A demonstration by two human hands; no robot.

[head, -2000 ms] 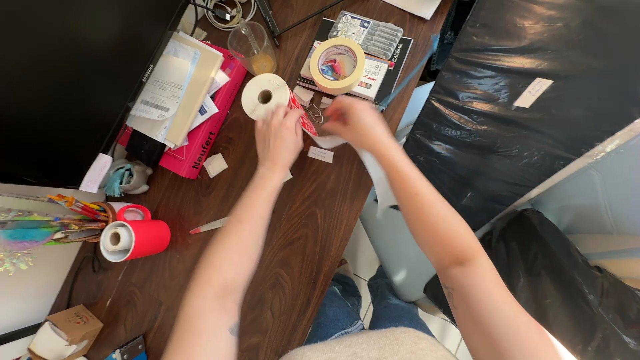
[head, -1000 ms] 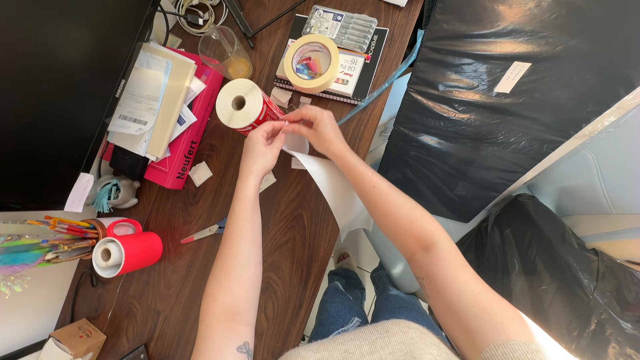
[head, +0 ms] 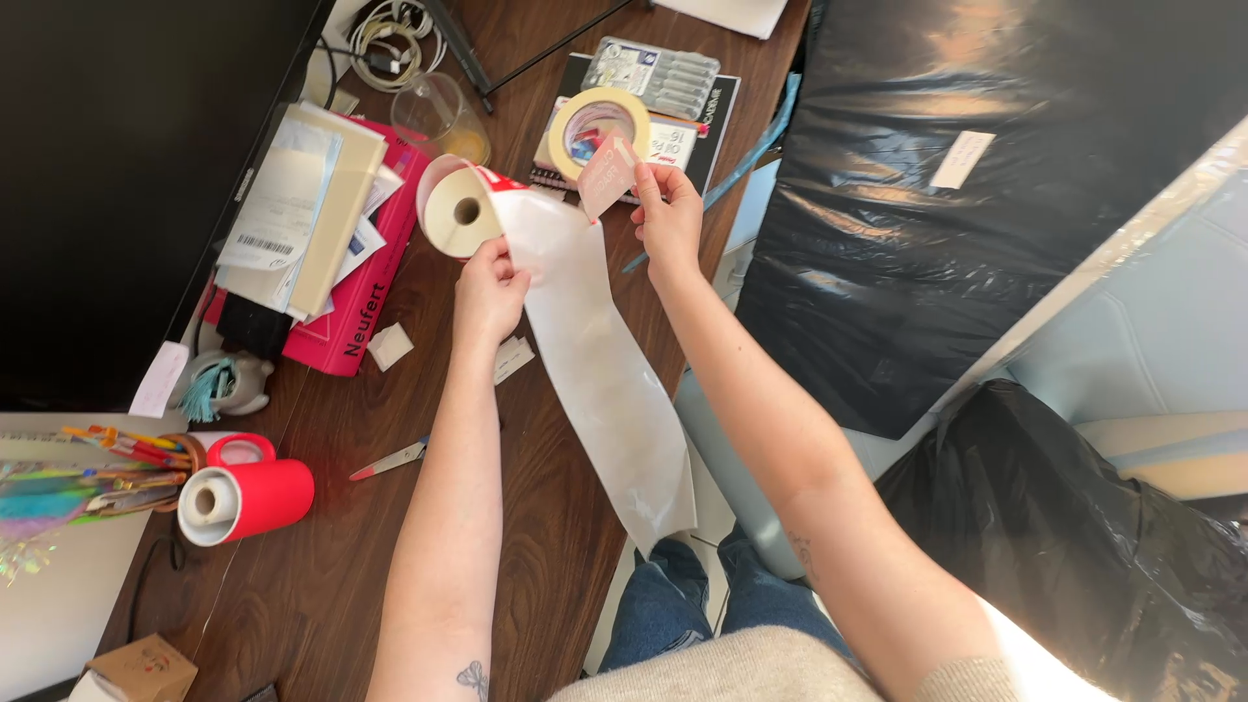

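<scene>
My left hand (head: 492, 292) grips the left edge of the white backing strip (head: 614, 390) beside a roll of red-and-white labels (head: 458, 210). The strip runs from the roll down over the desk's edge. In my right hand (head: 668, 214), between thumb and fingers, is a translucent pinkish label (head: 607, 177), its lower corner at or very near the strip's right edge. Behind the label a roll of masking tape (head: 563, 122) lies on a box and a black spiral notebook (head: 721, 107).
A red mug (head: 278, 495), scissors (head: 390, 459), white paper pieces (head: 391, 347) and a pink book (head: 336, 336) with papers lie on the wooden desk. A glass (head: 429, 112) stands behind the label roll. Black plastic-wrapped panels (head: 907, 224) are at the right.
My hands have moved apart. The label in my right hand is now lifted away from the roll, and the backing strip lies spread out between my arms.
</scene>
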